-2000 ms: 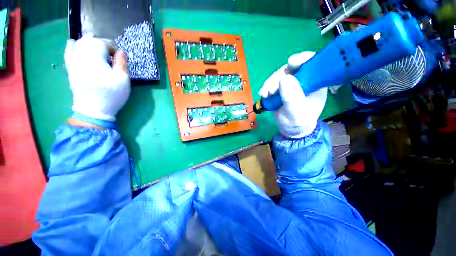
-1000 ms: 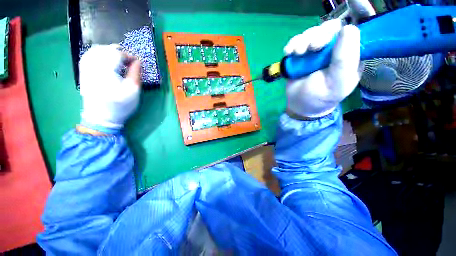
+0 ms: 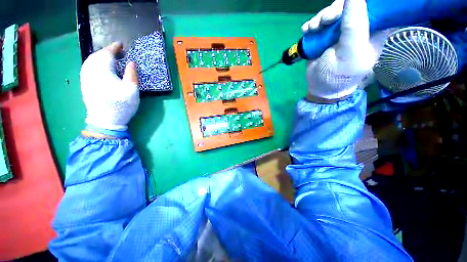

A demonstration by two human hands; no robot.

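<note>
My left hand (image 3: 108, 92), in a white glove with bare fingertips, is at the near left part of the black screw tray (image 3: 123, 23). Its thumb and forefinger are apart beside the heaped silvery screws (image 3: 149, 61); no screw can be made out between them. My right hand (image 3: 340, 61), gloved, grips the blue electric screwdriver (image 3: 320, 41), whose body runs out past the top right edge. Its thin bit (image 3: 271, 67) points down-left, its tip near the right edge of the orange fixture (image 3: 225, 108). Three green circuit boards (image 3: 225, 90) lie face up in the fixture's slots.
A red mat (image 3: 30, 194) at the far left holds green-edged modules (image 3: 9, 56). A white-caged fan (image 3: 416, 61) stands at the right, under the screwdriver body. The green bench mat's front edge runs by my lap, with a brown cardboard piece (image 3: 276, 171) beyond it.
The screwdriver has moved up and away from the bottom board's right end, past the middle board, to the fixture's upper right. My left hand's thumb and forefinger have spread. The view has shifted slightly.
</note>
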